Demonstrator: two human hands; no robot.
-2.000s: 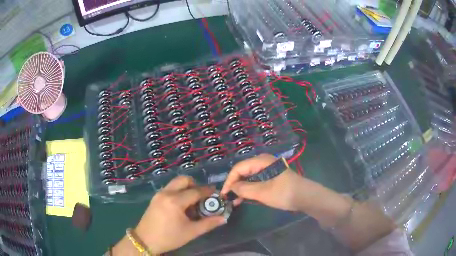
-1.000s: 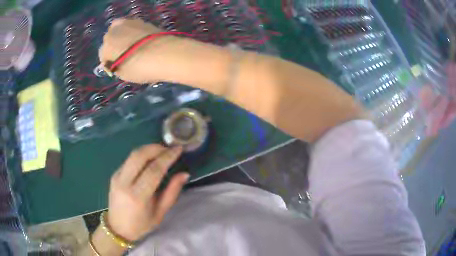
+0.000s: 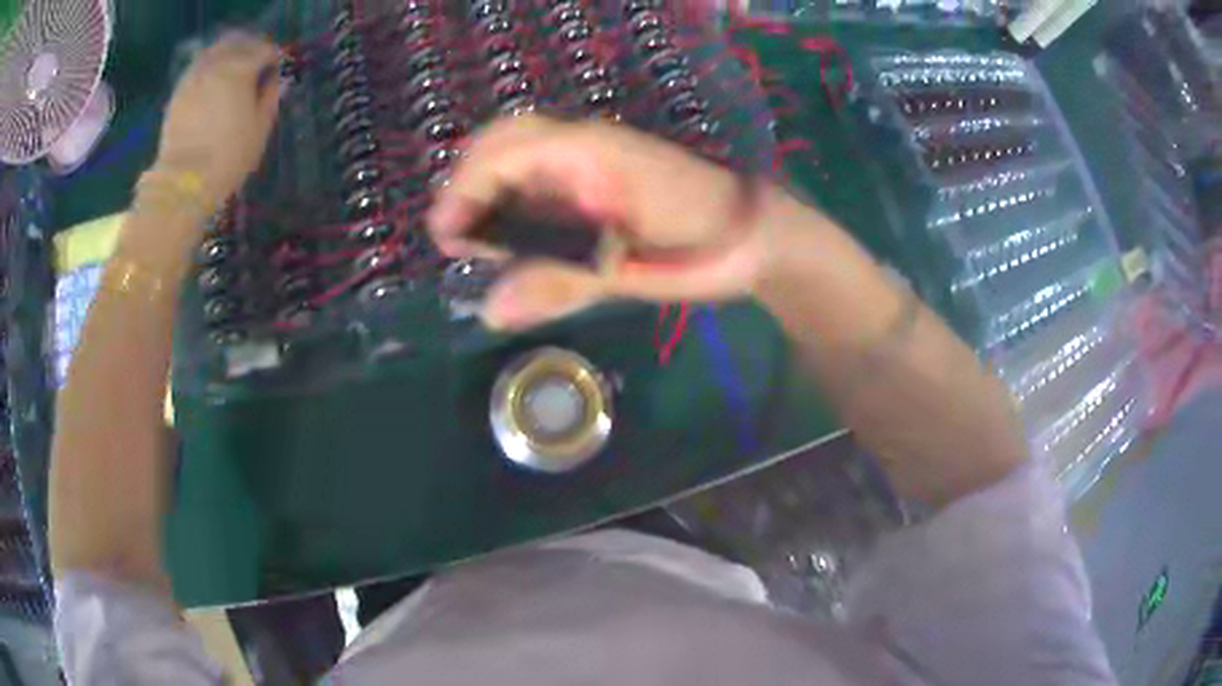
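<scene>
The round holder (image 3: 551, 409), a silver cup with a gold-coloured ring and pale grey centre, stands on the green mat with no hand on it. The filled blister tray (image 3: 315, 351) lies behind it, with rows of dark shiny round parts and thin red wires. My left hand (image 3: 235, 110) reaches over the tray's far left part; its fingertips are blurred near the parts, and I cannot tell whether they grip one. My right hand (image 3: 603, 221) is above the tray's near right part, fingers curled around the dark pen tool (image 3: 543, 231), blurred.
A pink fan (image 3: 51, 67) stands at the upper left. A yellow sheet with a label grid (image 3: 83, 268) is partly behind my left arm. Clear ribbed side trays (image 3: 1005, 201) lie at the right. A red cable loop (image 3: 673, 328) hangs near my right wrist. The mat's front edge runs below the holder.
My left hand has moved from beside the holder up to the tray's far left. My right hand has moved from the tray's left part back to the right. The view has shifted.
</scene>
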